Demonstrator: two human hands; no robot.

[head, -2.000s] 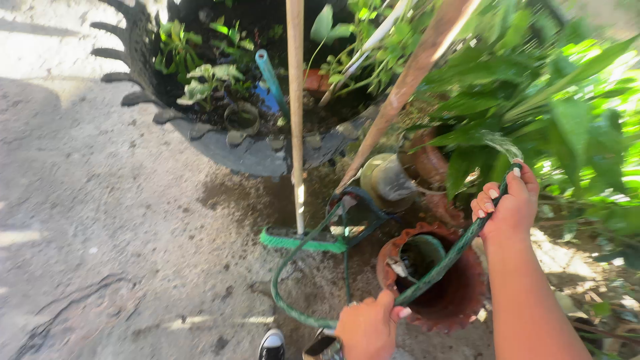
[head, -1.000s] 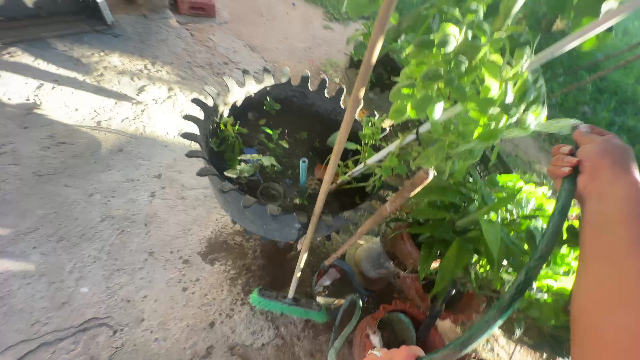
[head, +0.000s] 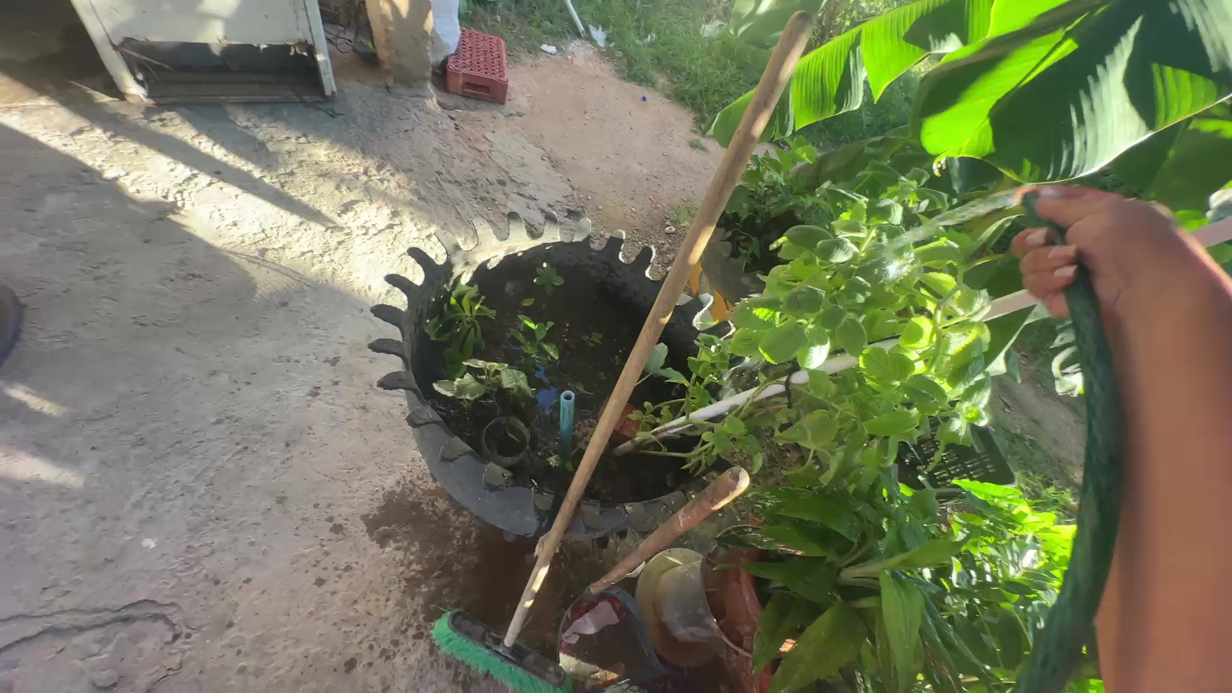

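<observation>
My right hand (head: 1107, 241), at the right, grips a green garden hose (head: 1097, 443) close to its end. Water (head: 953, 214) sprays leftward from the hose's mouth onto a leafy green plant (head: 837, 298). My left hand is outside the frame. Left of the plant stands a round planter with a notched black rim (head: 481, 496), which holds soil, small plants and a short blue pipe (head: 566, 421). A push broom with green bristles (head: 496, 659) rests on the ground, its wooden handle (head: 664, 298) slanting up across the planter.
A second, shorter wooden handle (head: 674, 527) leans by clay pots (head: 736, 597) below the planter. A white pole (head: 751, 395) passes through the foliage. Large banana leaves (head: 1068, 87) hang at the upper right. A red plastic crate (head: 477, 65) sits at the back on the concrete ground (head: 241, 404).
My right hand has risen with the hose, and the water falls on the leafy plant. My left hand, on the hose earlier, has left the frame. The view has tilted up.
</observation>
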